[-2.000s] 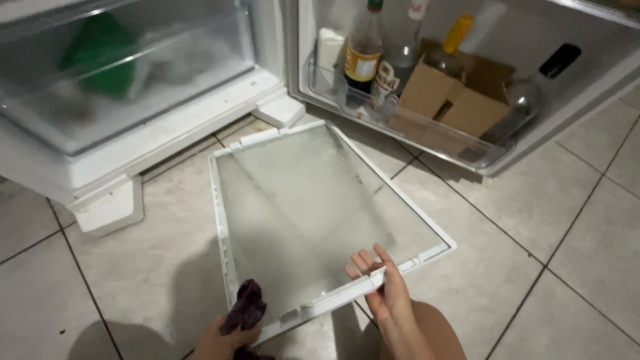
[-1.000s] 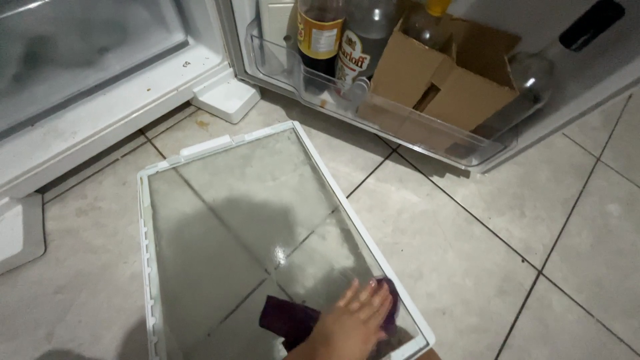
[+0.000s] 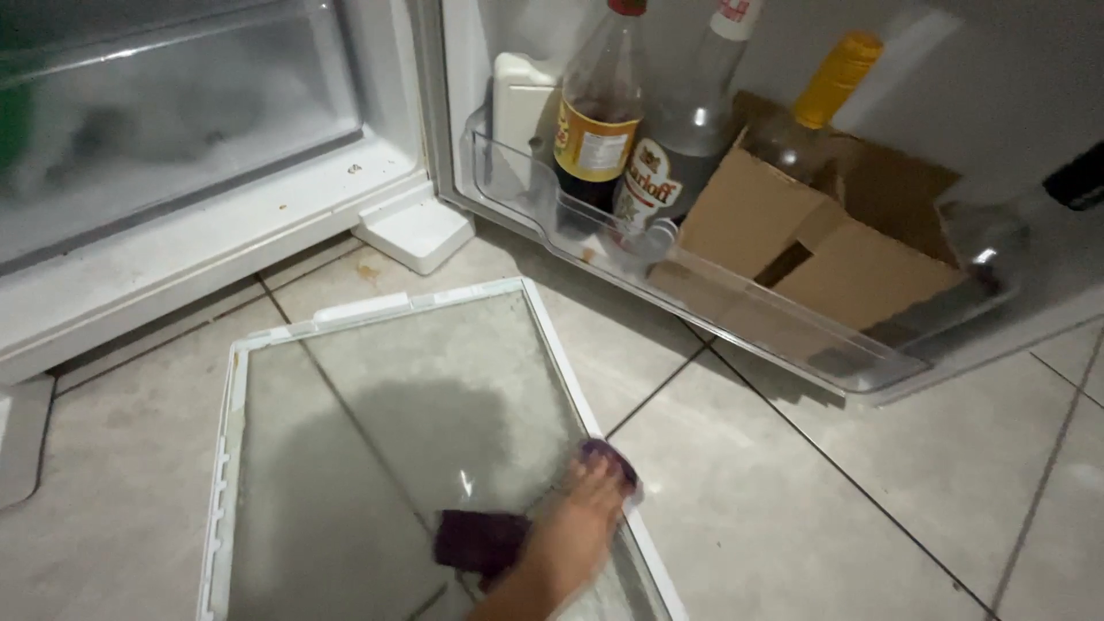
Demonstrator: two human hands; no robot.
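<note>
A framed glass refrigerator shelf (image 3: pixel 388 431) with a white plastic rim fills the lower left and middle of the view, above the tiled floor. My left hand (image 3: pixel 595 492), somewhat blurred, presses a dark purple cloth (image 3: pixel 479 543) against the right side of the rim. Part of the cloth shows beyond the fingers, and another part lies over the glass left of the wrist. A head-shaped shadow and a small glint show on the glass. My right hand is out of view.
The open refrigerator's base (image 3: pixel 302 203) and white foot (image 3: pixel 418 228) stand behind the shelf. Its door bin (image 3: pixel 776 323) holds a dark-liquid bottle (image 3: pixel 595 147), a clear bottle (image 3: pixel 660 172), a cardboard box (image 3: pixel 828 250) and other bottles.
Two seconds ago my left hand held the cloth at the shelf's lower left and my right hand touched its rim. My left hand has since moved to the right side. The view has shifted closer.
</note>
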